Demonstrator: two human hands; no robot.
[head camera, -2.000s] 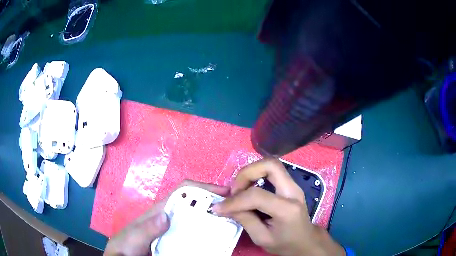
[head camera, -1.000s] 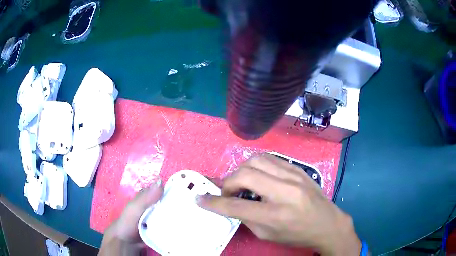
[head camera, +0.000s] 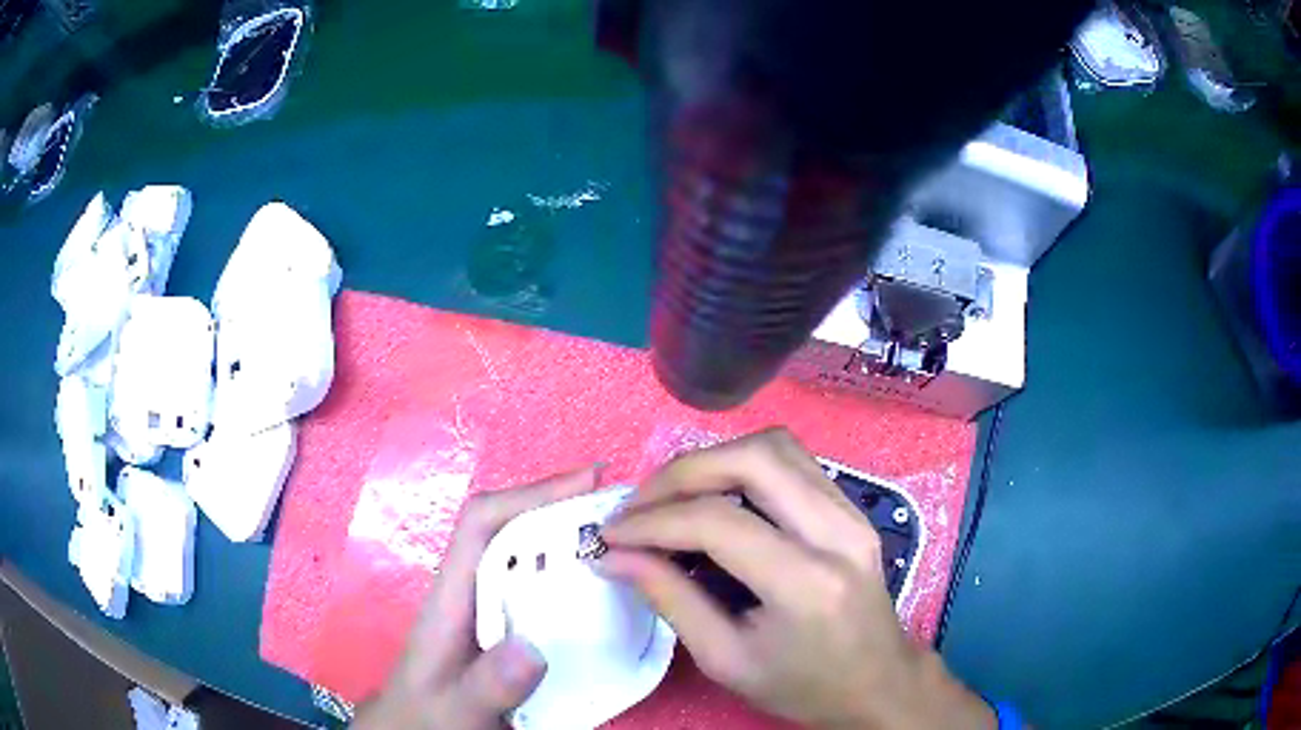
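My left hand holds a white housing shell by its left side, over the front of the red mat. The shell's inner side faces up, with small cutouts along its top edge. My right hand pinches a small metallic part at the cutout near the shell's top right; what it is exactly cannot be told. A black-faced housing half with a pale rim lies on the mat, partly hidden under my right hand.
White shells are piled at left. A blurred electric screwdriver hangs over the mat's back edge. The screw feeder stands behind right, a blue-rimmed holder at far right. A bagged black-faced unit lies at the far left.
The white shell has turned and tilted, and my left hand has shifted right with its thumb now on the shell's face. My right fingertips have moved slightly up and right. The screwdriver has swung left.
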